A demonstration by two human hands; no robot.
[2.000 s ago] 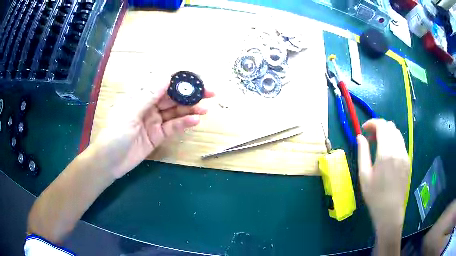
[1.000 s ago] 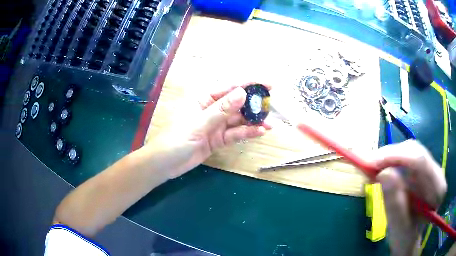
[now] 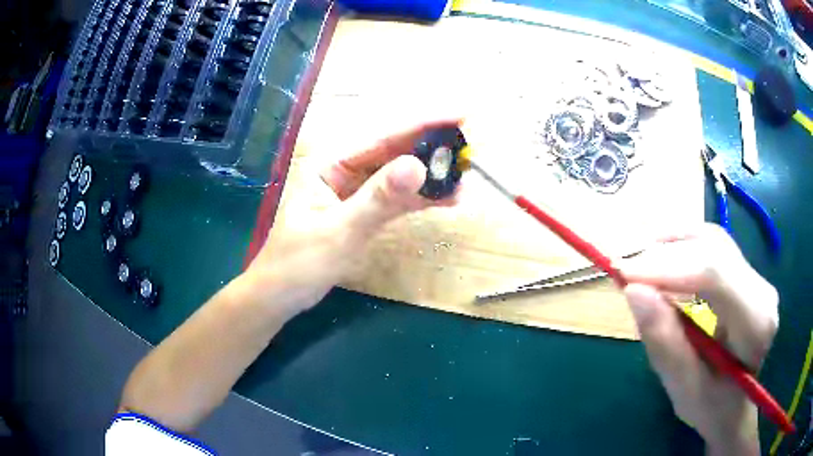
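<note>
My left hand [image 3: 357, 205] holds the black round part [image 3: 440, 162] by its rim, tilted, with its silver centre showing, above the cardboard sheet [image 3: 392, 303]. My right hand [image 3: 713, 312] grips the brush [image 3: 570, 239] by its long red handle. The brush's yellowish tip is at the right edge of the black part and appears to touch it. The tweezers [image 3: 535, 289] lie on the cardboard, their right end hidden by my right hand and the brush. The yellow-handled tool [image 3: 701, 315] is mostly hidden behind my right hand.
Loose metal rings [image 3: 608, 166] lie in a pile on the cardboard. The blue-handled pliers [image 3: 749, 209] and a black round pad [image 3: 774, 93] are at right. The parts tray [image 3: 234, 153] is upper left, a blue block [image 3: 401, 7] beside it. Smaller black parts [image 3: 128, 220] and bare rings [image 3: 79, 215] are at left.
My right hand has picked up the red brush and brought its tip to the black part. My left hand has turned the part more edge-on. The view has shifted.
</note>
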